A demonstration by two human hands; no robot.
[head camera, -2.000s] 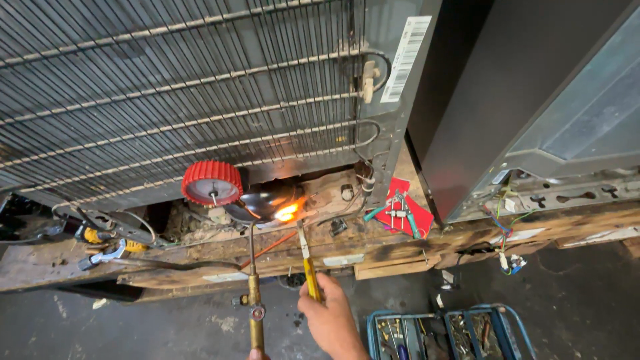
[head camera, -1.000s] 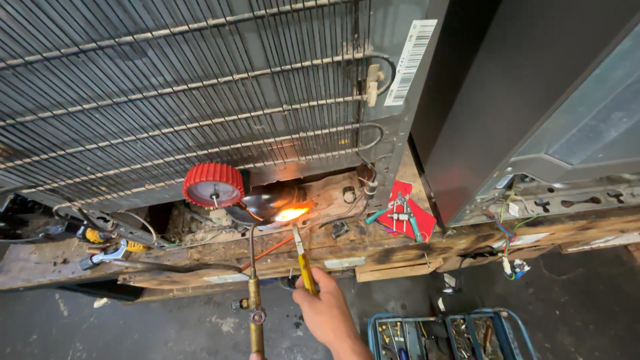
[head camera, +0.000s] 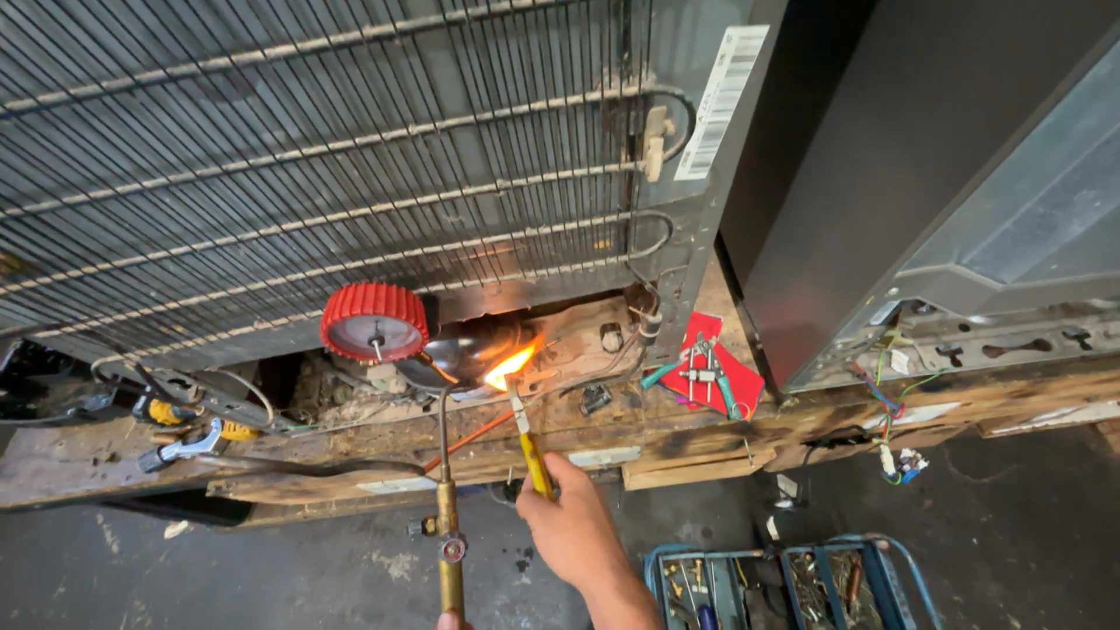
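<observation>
My left hand [head camera: 453,621], mostly cut off by the bottom edge, is round the lower end of a brass gas torch [head camera: 449,534]. Its thin tube points up to the black compressor [head camera: 468,346] at the base of a refrigerator's back. A bright orange flame [head camera: 512,366] burns beside the compressor. In my right hand [head camera: 573,516] is a slim metal tool with a yellow handle [head camera: 535,464], its tip just below the flame. What the tip grips, if anything, cannot be told. A red-rimmed pressure gauge [head camera: 374,322] stands left of the compressor.
Wire condenser coils [head camera: 350,149] cover the refrigerator's back. On the wooden bench [head camera: 560,429] lie a tubing cutter [head camera: 188,446], a red cloth [head camera: 744,381] and teal-handled pliers [head camera: 665,374]. A hose [head camera: 324,465] runs left of the torch. An open toolbox [head camera: 779,553] is below right; a dark appliance [head camera: 840,192] stands right.
The flame has changed shape: two seconds ago it showed as separate bright patches, now as one slanting tongue. Both hands keep hold of their tools in nearly the same place.
</observation>
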